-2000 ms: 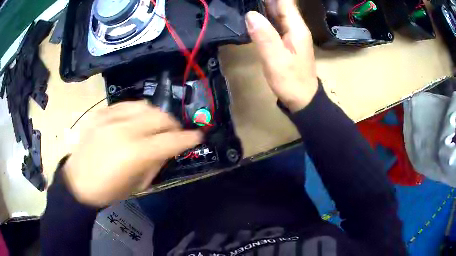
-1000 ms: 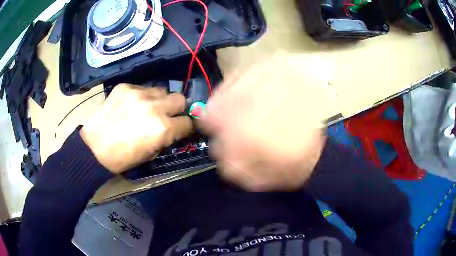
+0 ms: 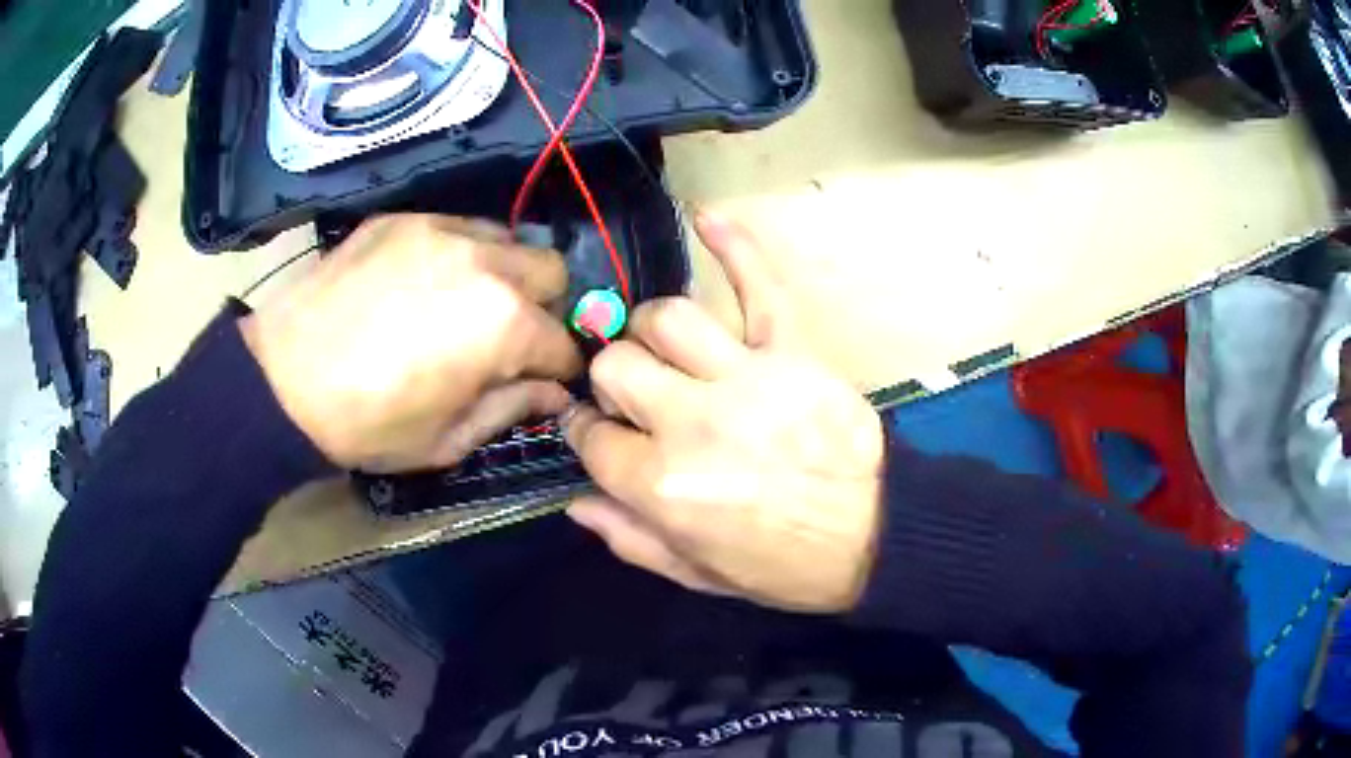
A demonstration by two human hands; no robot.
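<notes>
The black rear housing (image 3: 393, 492) lies open at the bench edge in front of me. The black front housing (image 3: 696, 89) lies behind it, with the silver speaker driver (image 3: 385, 82) in it. Red speaker wires (image 3: 571, 148) loop between the two. The green-ringed battery end (image 3: 599, 313) shows between my hands. My left hand (image 3: 422, 341) reaches into the rear housing from the left, fingers bent. My right hand (image 3: 734, 437) reaches in from the right, fingertips close to the left ones above the circuit board area. The fingers hide whatever they touch, and most of the board.
A pile of dark foam pads (image 3: 67, 222) lies on the left of the bench (image 3: 889, 222). More open black units (image 3: 1037, 89) stand at the back right. A red stool (image 3: 1126, 430) and a carton (image 3: 319, 666) are below the bench. A grey-clad person's part (image 3: 1282, 400) shows at right.
My right hand has come from the right side down into the rear housing, beside the left hand. The left hand has settled at the housing. The front housing has shifted slightly.
</notes>
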